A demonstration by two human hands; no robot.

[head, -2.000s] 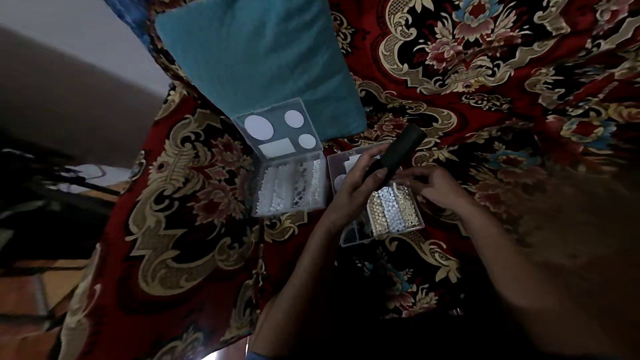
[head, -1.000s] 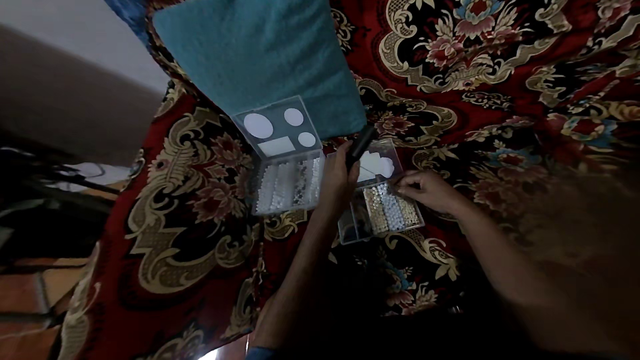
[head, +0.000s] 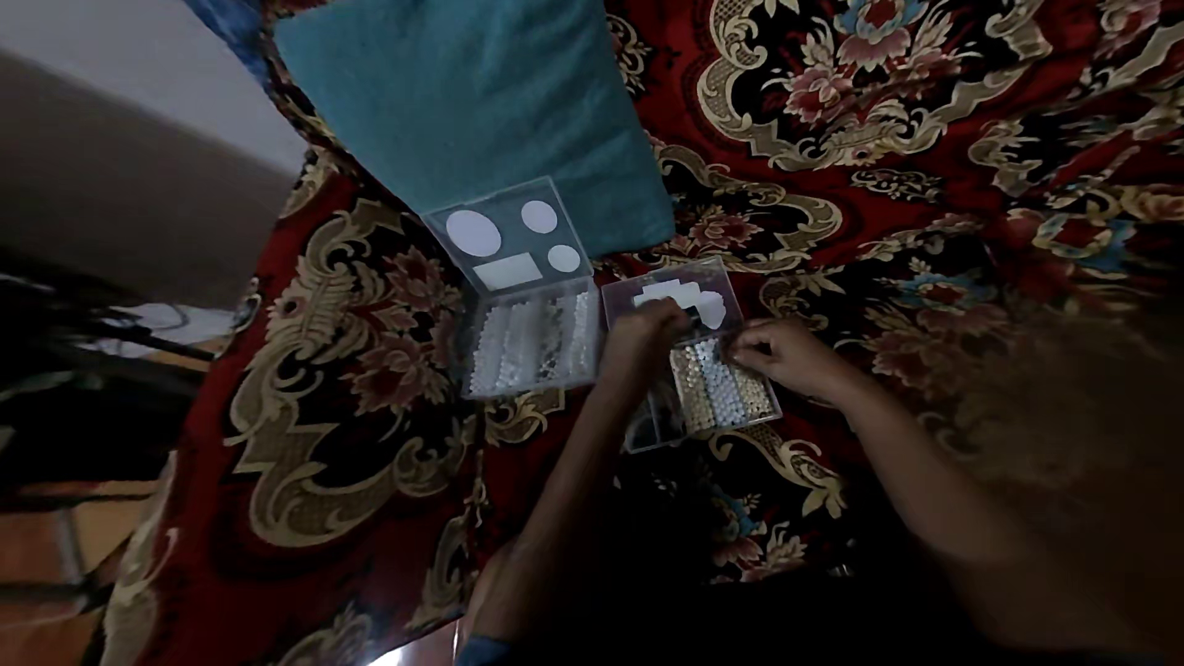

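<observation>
A clear plastic bead box (head: 777, 416) with its lid raised lies on the floral cloth, gold and white beads (head: 724, 388) filling its right-hand compartments. Over its left part is my left hand (head: 647, 331), closed around a small black object (head: 692, 317) that is mostly hidden by the fingers. At the box's right edge, my right hand (head: 777, 351) has thumb and forefinger drawn together close to the gold beads; whether anything is between them cannot be seen. White cards (head: 710, 309) show against the raised lid.
Another clear box (head: 532, 388), lid up, stands to the left with rows of white and clear beads. White oval, round and rectangular pieces (head: 474, 233) show on its lid. A teal cushion (head: 481, 111) rests behind it on the red floral cloth (head: 351, 416).
My left hand has lowered toward the box; the black object, which stuck up plainly from it before, is now mostly hidden. My right hand stays by the box's right side.
</observation>
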